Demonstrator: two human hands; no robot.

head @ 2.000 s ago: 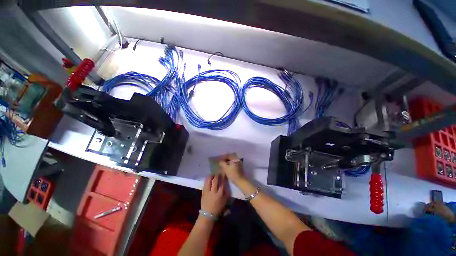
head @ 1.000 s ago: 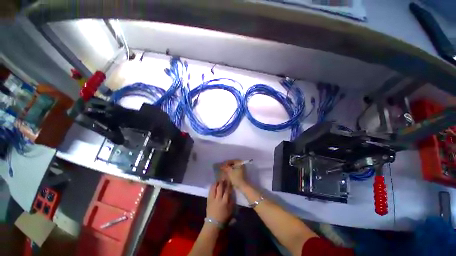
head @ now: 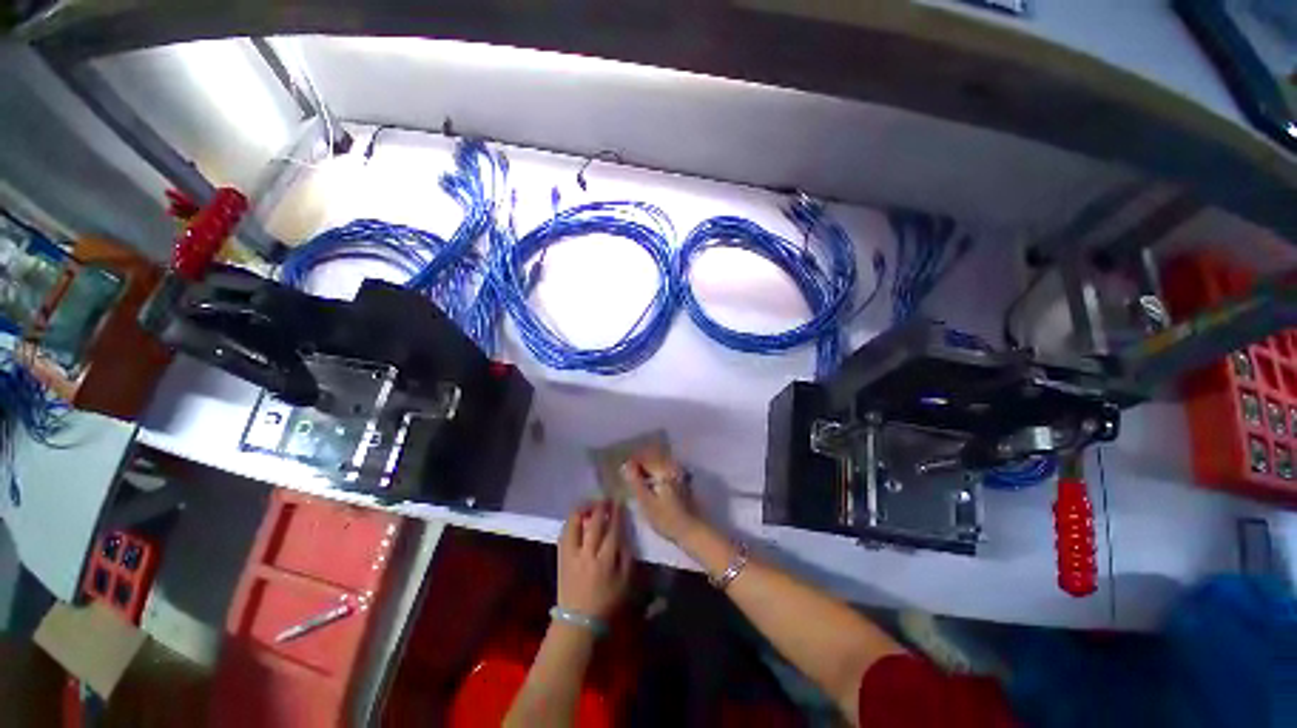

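A flat grey-brown card (head: pixel 612 458) lies on the white bench between two black fixtures. My right hand (head: pixel 660 498) rests on the card's right part, fingers closed around a thin pen (head: pixel 669 481), of which only a small part shows. My left hand (head: pixel 592 555) is at the bench's front edge, just below the card, fingers close together; whether its fingertips press or hold the card is not clear.
Black fixtures with red levers stand left (head: pixel 406 384) and right (head: pixel 896 455). Coiled blue cables (head: pixel 590 356) lie behind. A flat red tray (head: pixel 316 555) is lower left, a red compartment tray (head: pixel 1223 458) far right. A blue sleeve (head: pixel 1223 654) shows lower right.
The pen, clearly sticking out to the right before, now barely shows. More of the card's upper part is uncovered. My left hand sits slightly lower and farther from my right. The camera view has shifted slightly.
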